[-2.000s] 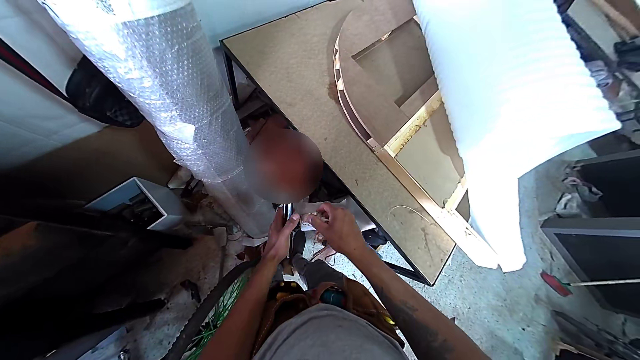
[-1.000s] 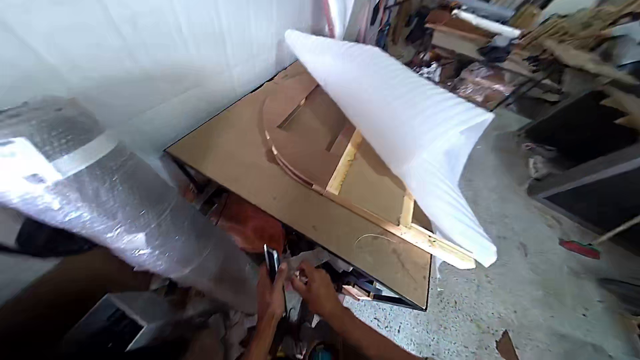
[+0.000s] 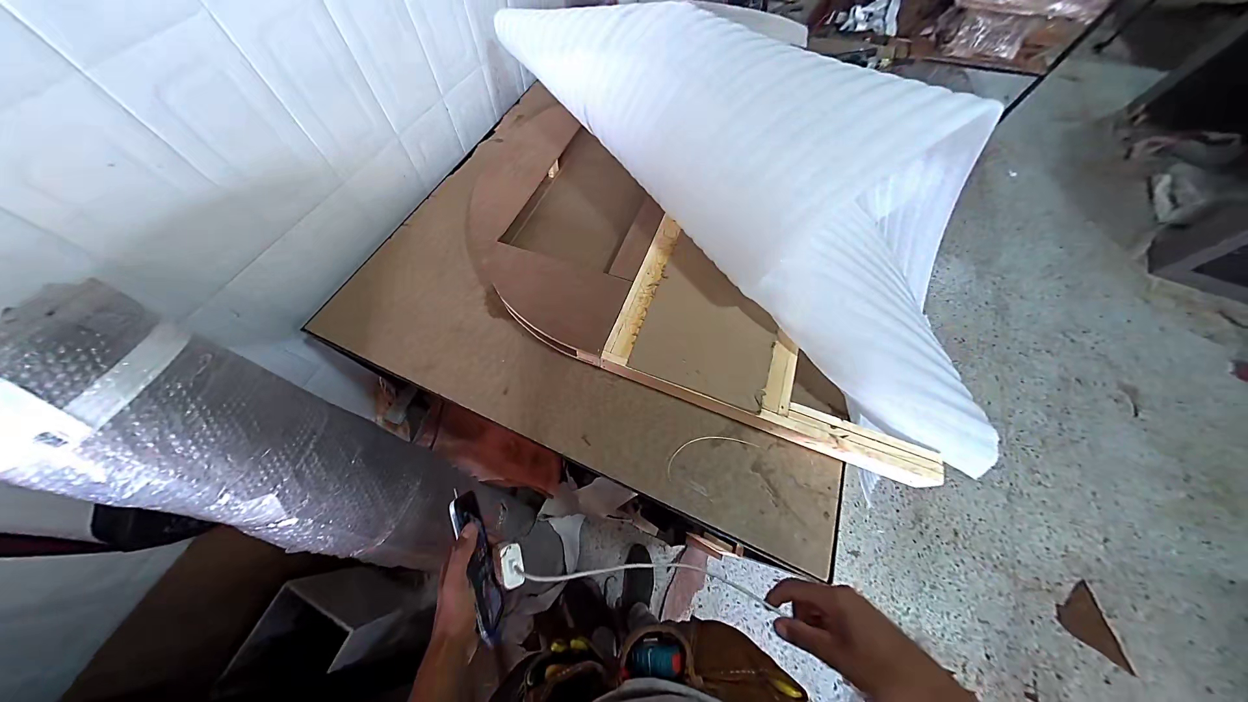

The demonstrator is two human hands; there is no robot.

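Note:
My left hand [image 3: 456, 590], low in the view left of centre, grips a smartphone [image 3: 478, 565] standing nearly upright. A white charger plug [image 3: 511, 565] is beside the phone at my left fingers. From it a white cable [image 3: 643, 566] runs right to my right hand [image 3: 834, 624], which pinches it between thumb and fingers. Beyond both hands is a brown board-topped table [image 3: 409, 312]. On it lies an arched wooden frame [image 3: 712, 392] with thin brown panel parts, partly covered by a roll of white foam sheet [image 3: 780, 175].
A large bubble-wrapped roll [image 3: 292, 468] leans at the left. Below it stands a grey box-like object [image 3: 331, 619]. Offcuts and scraps lie under the table's near edge. A brown triangular scrap [image 3: 1094, 626] is on the speckled floor at right. A tool pouch [image 3: 721, 653] hangs at my waist.
My right hand has moved away to the right from my left hand, and the white cable now stretches between them. The view has swung considerably.

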